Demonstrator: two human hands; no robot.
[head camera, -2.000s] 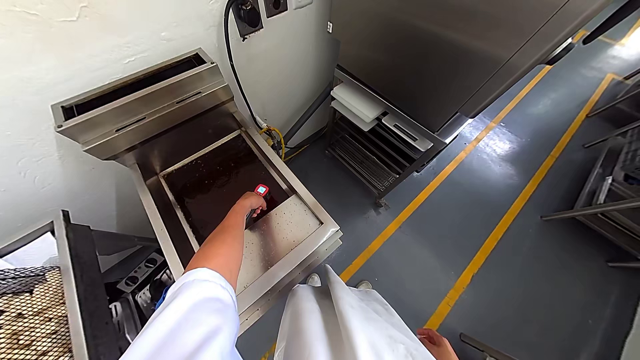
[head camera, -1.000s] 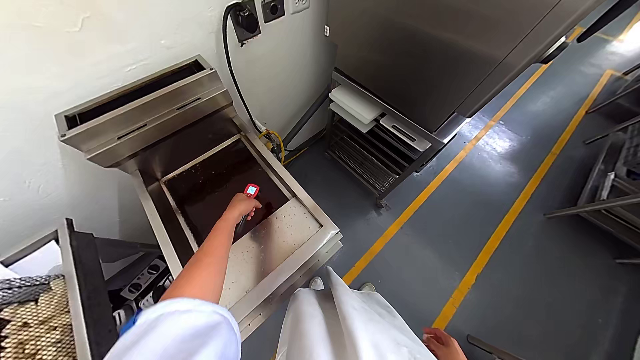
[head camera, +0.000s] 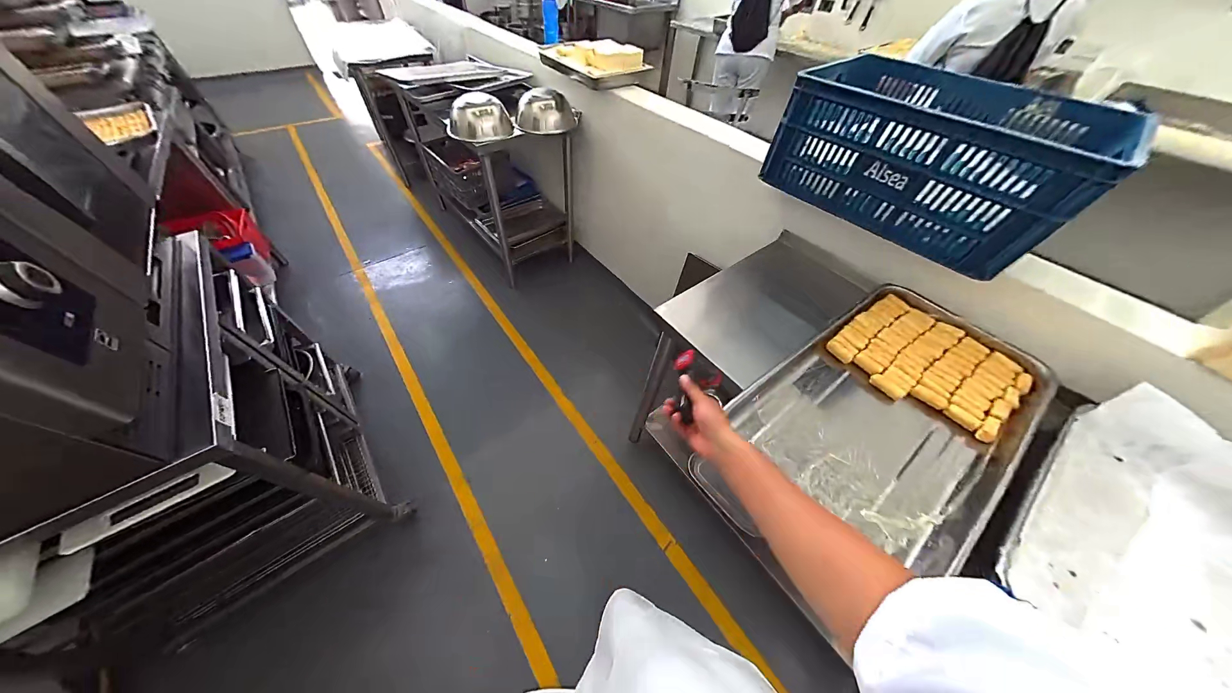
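Observation:
My right hand (head camera: 695, 416) reaches in from the lower right, closed around the dark handle of a red-and-black handheld device (head camera: 684, 387) that looks like an infrared thermometer. It is just left of a large metal tray (head camera: 818, 452). Rows of golden, finger-shaped pastry pieces (head camera: 929, 361) lie at that tray's far right end, and clear plastic film covers part of its near area. Beyond the hand stands a stainless steel table (head camera: 770, 303). My left hand is out of view.
A blue plastic crate (head camera: 948, 159) rests on the low wall above the tray. White sheeting (head camera: 1126, 520) lies at the right. Steel bowls (head camera: 481, 117) stand on a cart farther back, and an oven on a rack (head camera: 318, 414) is at left. Co-workers (head camera: 991, 34) are behind the wall.
The view has turned far away from the fryer. Earlier my left hand held the red device over it; now my right hand holds it beside the tray, and my left hand is out of view.

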